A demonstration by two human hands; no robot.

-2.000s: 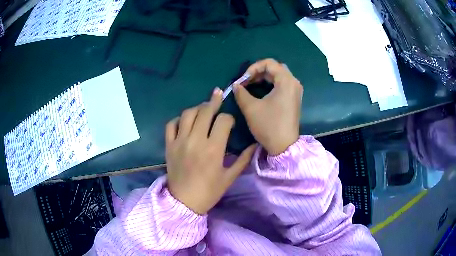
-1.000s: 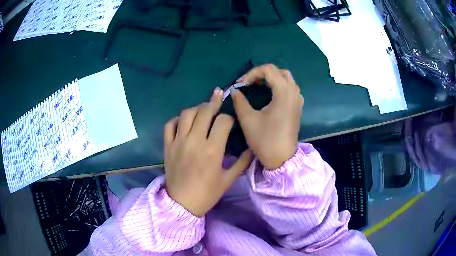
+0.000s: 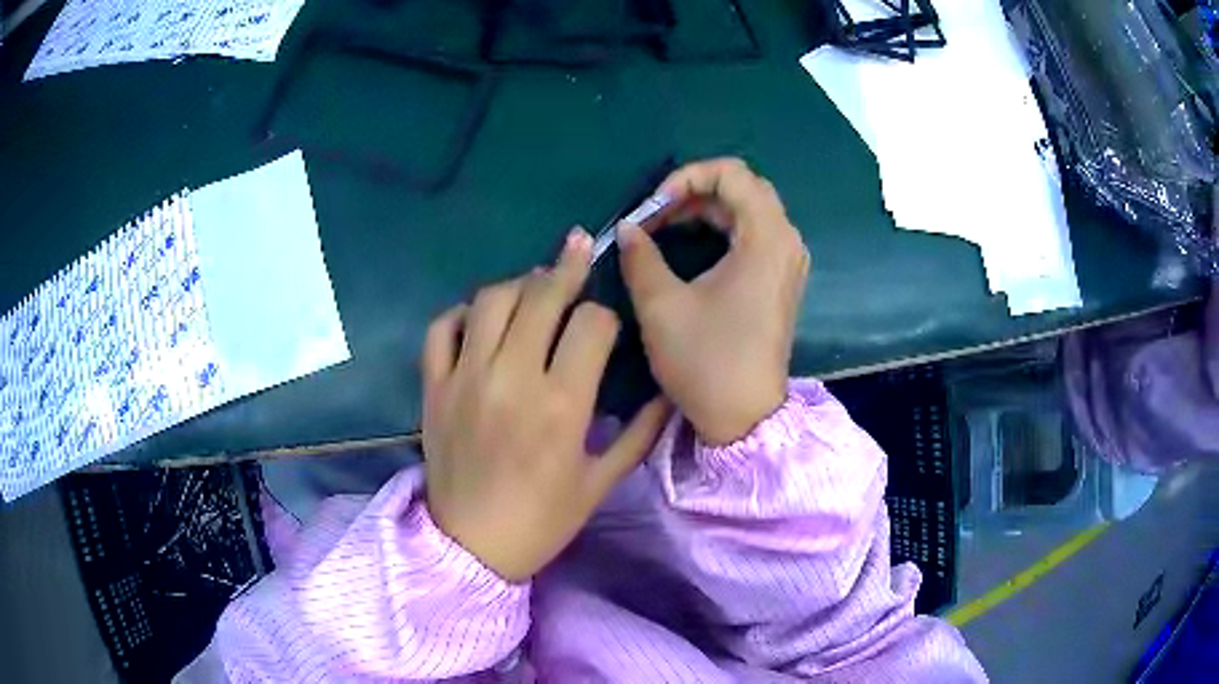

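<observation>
A narrow white adhesive strip (image 3: 626,227) lies slanted between my hands over a thin dark strip or frame edge that is hard to see on the green mat. My left hand (image 3: 515,401) rests on the mat, with its index fingertip pressing the strip's lower left end. My right hand (image 3: 726,294) pinches the strip's upper right end between thumb and index finger. What lies under my palms is mostly hidden.
Printed adhesive sheet (image 3: 267,267) at left, a second (image 3: 161,30) behind it. Black frames (image 3: 461,127) at the back. White paper (image 3: 936,147) with stacked frames (image 3: 885,27) at right, clear plastic bags (image 3: 1136,120) beyond. Black basket (image 3: 100,561) below the bench; pink sleeve (image 3: 1143,388) at right.
The strip's right end was bent a second ago and now looks straight, with my right fingertips slightly higher. My left hand keeps its place on the strip. The whole view has shifted slightly.
</observation>
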